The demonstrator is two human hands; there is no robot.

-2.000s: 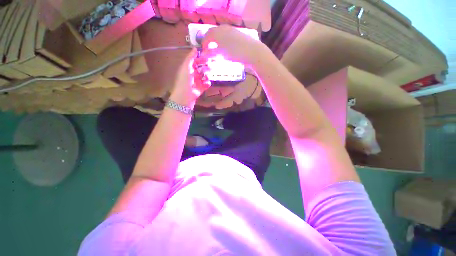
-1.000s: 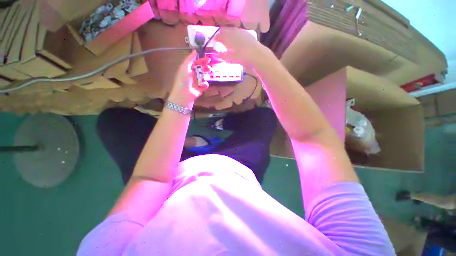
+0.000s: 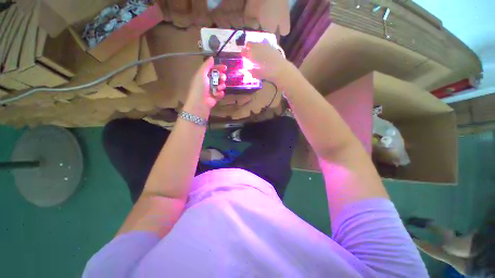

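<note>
The black multi-slot box (image 3: 233, 81) lies on the small cartons, with pink-violet glare on its right part. My left hand (image 3: 210, 86) is at its left side and holds a row of small silver-white modules (image 3: 215, 80) upright. My right hand (image 3: 264, 61) is over the box's upper right part, its fingertips in the glare; whether it holds a piece cannot be told. The white power strip (image 3: 228, 40) with dark plugs lies just behind the box, partly behind my right hand.
A small open carton of loose modules (image 3: 116, 24) stands back left. A grey cable (image 3: 108, 73) crosses folded cartons. Flattened cartons (image 3: 369, 38) are stacked right. A large open carton (image 3: 415, 146) with a clear bag (image 3: 389, 142) stands right. A round stand base (image 3: 48, 165) is left; another person's arm (image 3: 448, 247) shows lower right.
The glare over the box has shrunk, showing its dark rows. My right hand has drawn back a little from the strip, uncovering a second plug. Another person's limb has appeared lower right.
</note>
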